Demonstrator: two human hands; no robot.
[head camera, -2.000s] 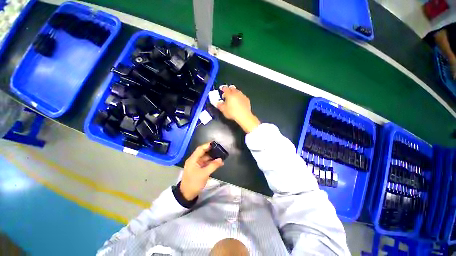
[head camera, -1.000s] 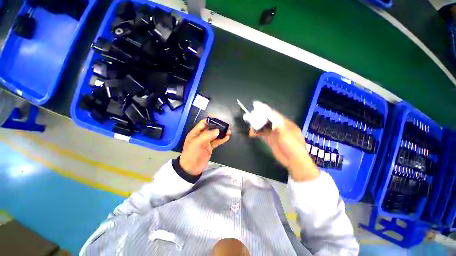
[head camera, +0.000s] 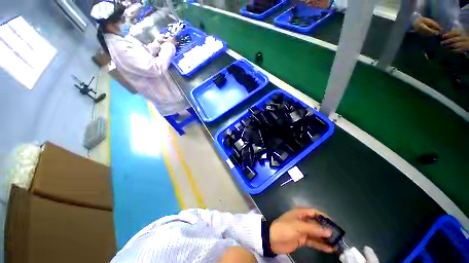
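My left hand (head camera: 301, 231), with a black band on the wrist, holds a black housing (head camera: 330, 229) near the bottom right. My right hand (head camera: 369, 255) shows only as white-covered fingertips at the lower edge. They grip a white inner block (head camera: 353, 255), whose thin lead reaches to the housing's open end. Whether the lead is inside cannot be told. Another white block (head camera: 295, 174) with a lead lies on the bench beside the parts bin (head camera: 255, 189), which is full of jumbled black housings.
A blue tray (head camera: 204, 109) with some black parts stands beyond the bin, then a tray of white pieces (head camera: 224, 49) by a person (head camera: 139, 61) in a pale smock. A finished-unit tray (head camera: 446, 221) is cut off at right. Metal posts (head camera: 349, 56) stand beside the green conveyor (head camera: 401, 138).
The view has swung left and up, bringing the other person into sight. My right hand has brought the white block to the housing in my left hand. My hands now appear lower right.
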